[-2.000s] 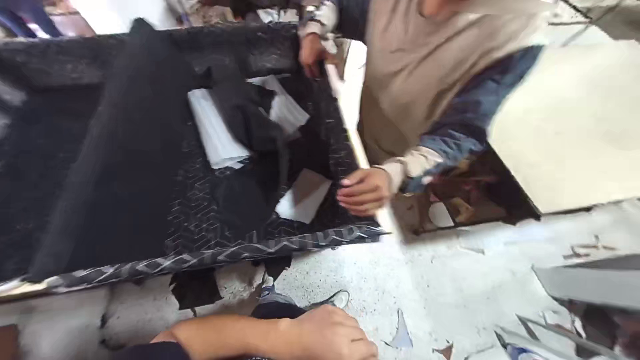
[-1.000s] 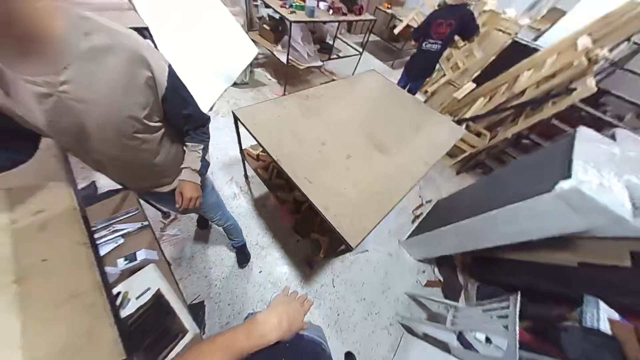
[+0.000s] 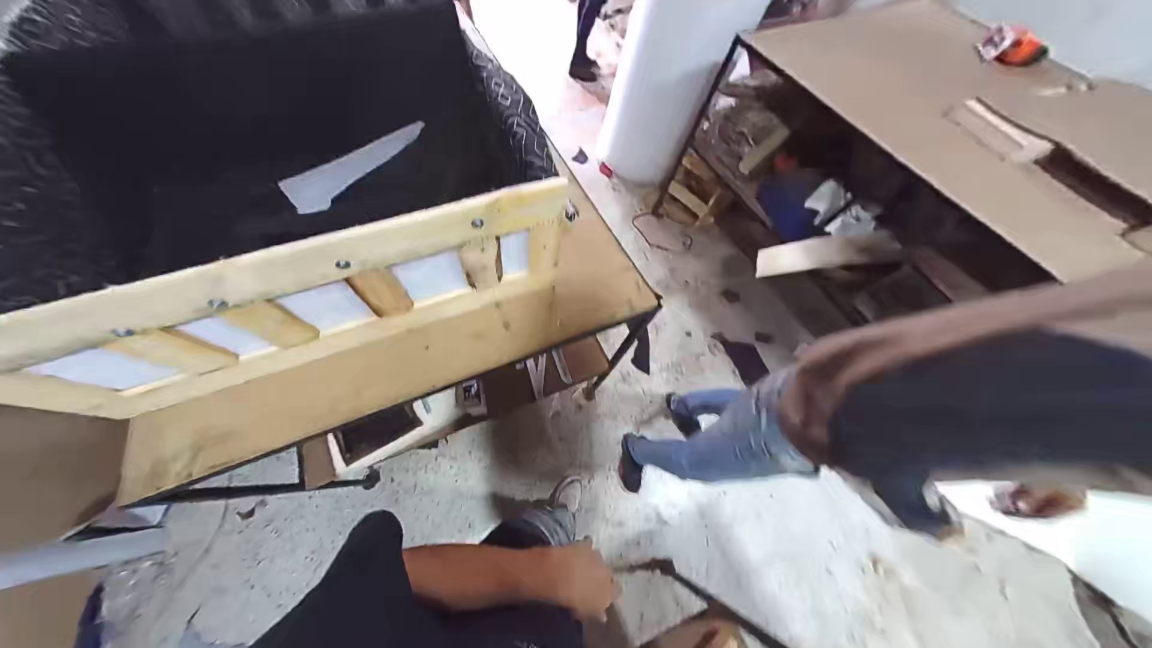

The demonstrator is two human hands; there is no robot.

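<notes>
My left hand [image 3: 585, 580] is low in the view, its forearm reaching rightward from a black sleeve. It is blurred, and I cannot tell whether its fingers are closed or whether it holds anything. My right hand is not in view. Up and to the left of it, a slatted wooden frame [image 3: 261, 274] with several metal fittings stands along the near side of a brown worktable [image 3: 387, 351]. Behind the frame lies a furniture piece covered in black fabric [image 3: 225, 108], with a light, irregular offcut [image 3: 346, 171] on it.
A co-worker [image 3: 720, 436] in jeans stands close on the right. Beyond, a second table [image 3: 864, 72] bears an orange tape dispenser [image 3: 1017, 45], with scraps and wood pieces underneath. A tall white roll [image 3: 666, 81] stands beside it. Dark scraps [image 3: 742, 360] litter the floor.
The view has swung widely between frames. My left hand stays low in the view throughout; its fingers look spread in the middle frame and are blurred now.
</notes>
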